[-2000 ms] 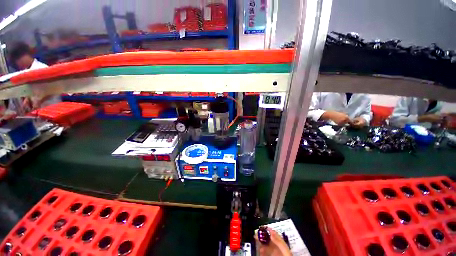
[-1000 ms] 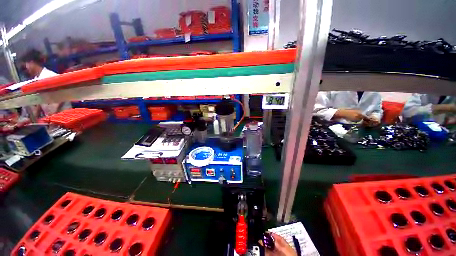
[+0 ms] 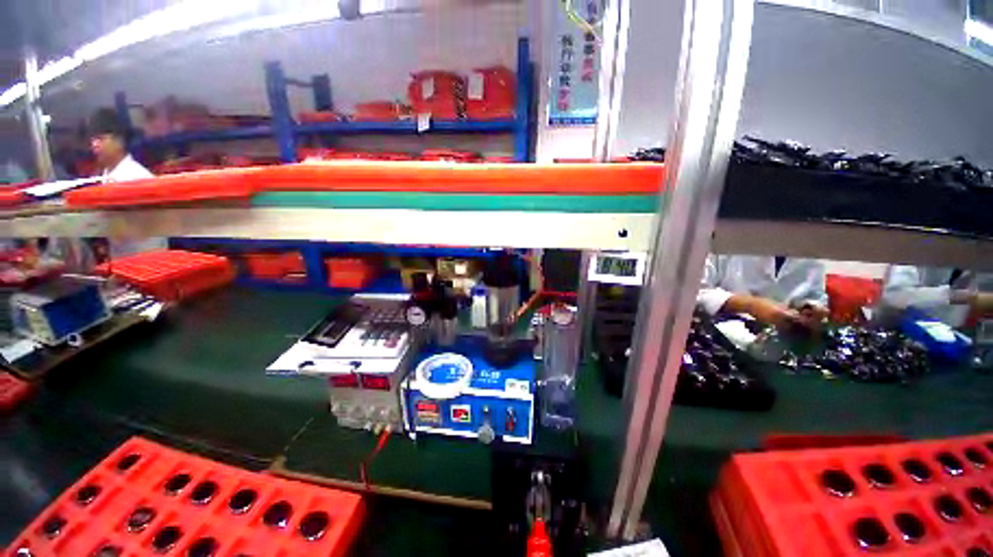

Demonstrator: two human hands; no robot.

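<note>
Neither of my hands shows in the head view. The red toggle clamp handle (image 3: 539,537) is cut off by the bottom edge at the centre, with the black fixture (image 3: 523,474) behind it. The left red tray (image 3: 245,481) holds several dark round units in its holes at the lower left. The right red tray stack (image 3: 771,490) also holds dark round units. Only the top of the white record sheet (image 3: 634,549) shows at the bottom edge, right of the fixture.
A blue control box (image 3: 495,408) stands behind the fixture, with a power supply (image 3: 365,405) on its left and a clear cylinder (image 3: 560,370) on its right. A metal post (image 3: 681,250) rises right of the fixture. A long shelf (image 3: 436,226) crosses ahead. People sit beyond the bench.
The view has tilted up, so the bench things sit lower in the picture. My right hand, earlier holding a dark round unit beside the handle, is out of view.
</note>
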